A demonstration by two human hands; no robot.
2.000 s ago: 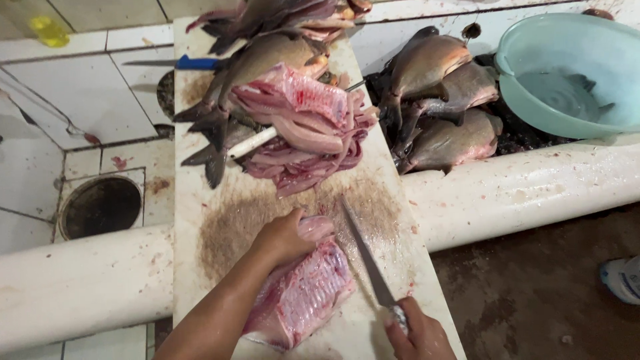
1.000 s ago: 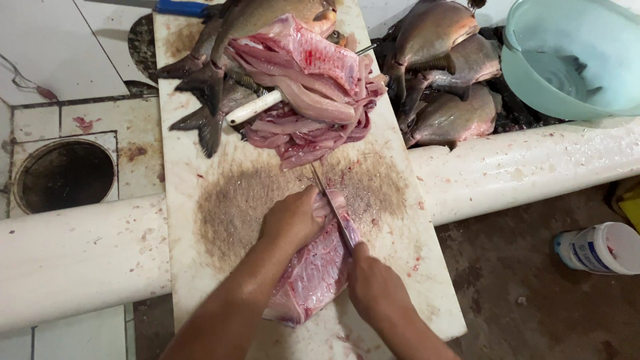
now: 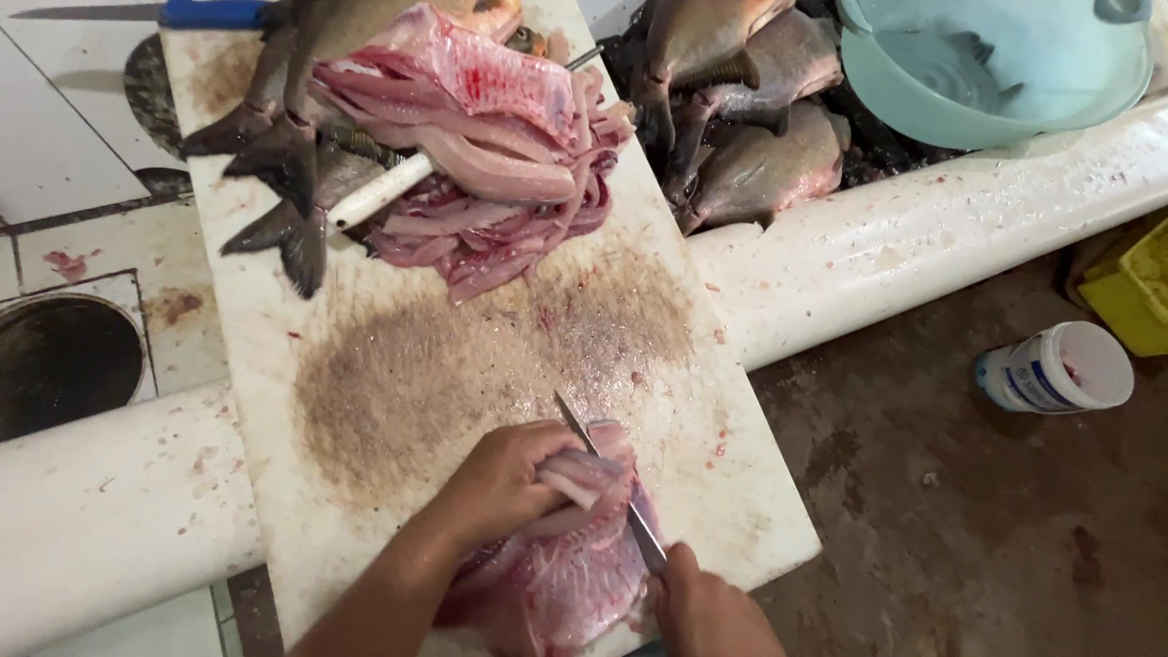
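On the white cutting board (image 3: pixel 730 484) lies a piece of fish with ribs (image 3: pixel 584 584), near the board's front edge. My left hand (image 3: pixel 511 474) grips a flap of its pale flesh between thumb and fingers. My right hand (image 3: pixel 707 602) is closed around the handle of a knife (image 3: pixel 650 538), whose blade runs into the fish along the right side of the held flap, tip pointing away and to the left. Part of the blade is hidden by flesh. Farther up the board is a pile of cut fish strips (image 3: pixel 493 173) against whole fish (image 3: pixel 274 119).
A white-handled tool (image 3: pixel 379 192) is partly under the pile. A blue handle (image 3: pixel 214 13) lies at the board's top left. More whole fish (image 3: pixel 776 164) and a pale green basin (image 3: pixel 1004 119) are beyond the white rounded ledge (image 3: pixel 912 255). A plastic bucket (image 3: pixel 1049 370) stands on the floor.
Two seconds ago the knife was on the board to the right of the fish; now its blade is in the flesh. Both hands and the fish piece are nearer the board's front edge. The view has shifted.
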